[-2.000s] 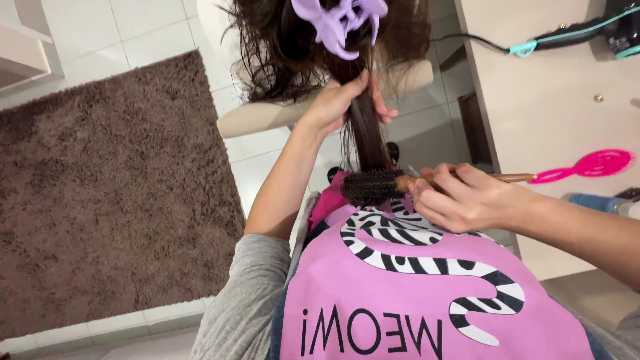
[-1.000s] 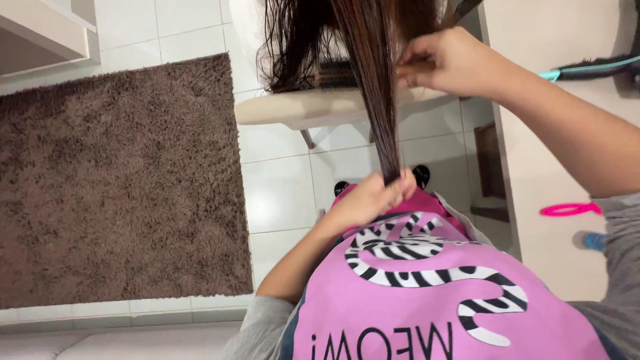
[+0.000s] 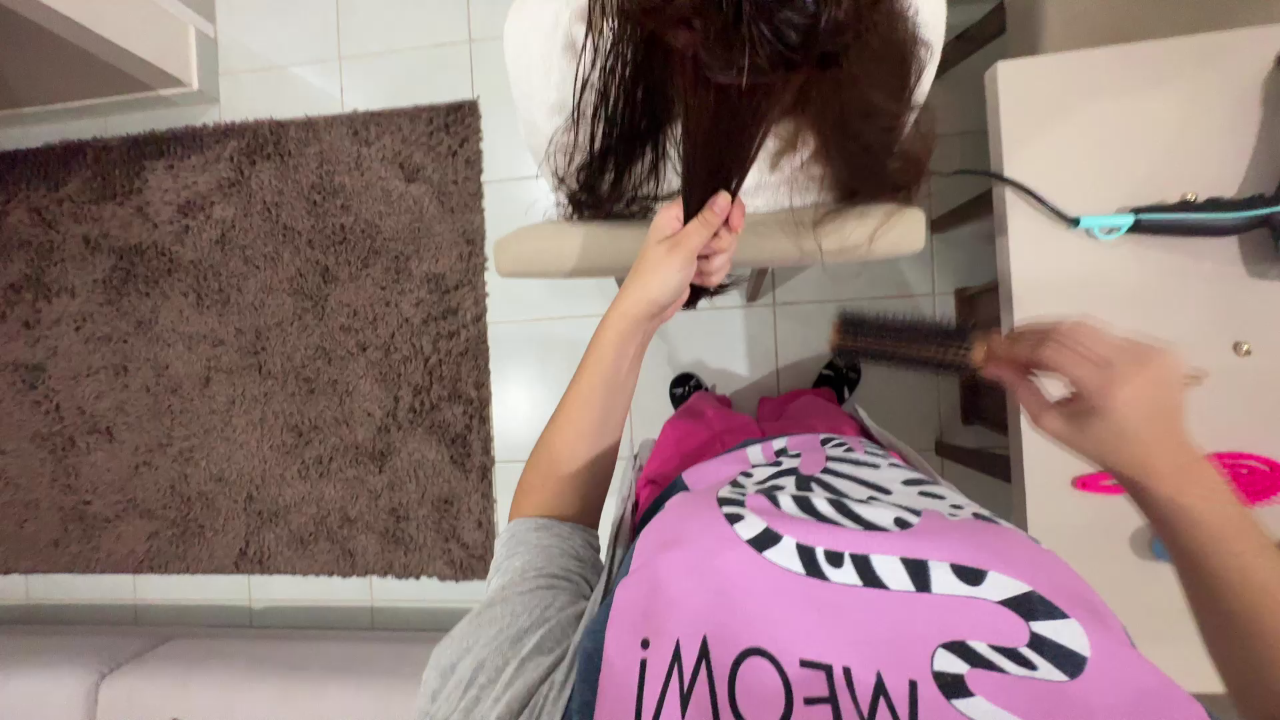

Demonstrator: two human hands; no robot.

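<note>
Long dark hair (image 3: 725, 110) of a seated person hangs at the top centre, some of it in wet-looking strands. My left hand (image 3: 690, 250) is closed around a gathered section of it, with the ends poking out below the fist. At the right, my right hand (image 3: 1100, 385), blurred, grips the handle of a round hairbrush (image 3: 905, 340); its bristled barrel points left, apart from the hair. The far end of the handle is too blurred to make out.
A chair backrest (image 3: 590, 248) stands behind the seated person. On the white table (image 3: 1130, 290) at right lie a black and turquoise corded tool (image 3: 1180, 221) and a pink openwork hairbrush (image 3: 1240, 475). A brown shaggy rug (image 3: 250, 350) covers the floor at left.
The round brush, near the chair back one second ago, is now off to the right in my right hand. My left hand has moved up the view, still gripping hair. The lilac claw clip seen earliest is out of view.
</note>
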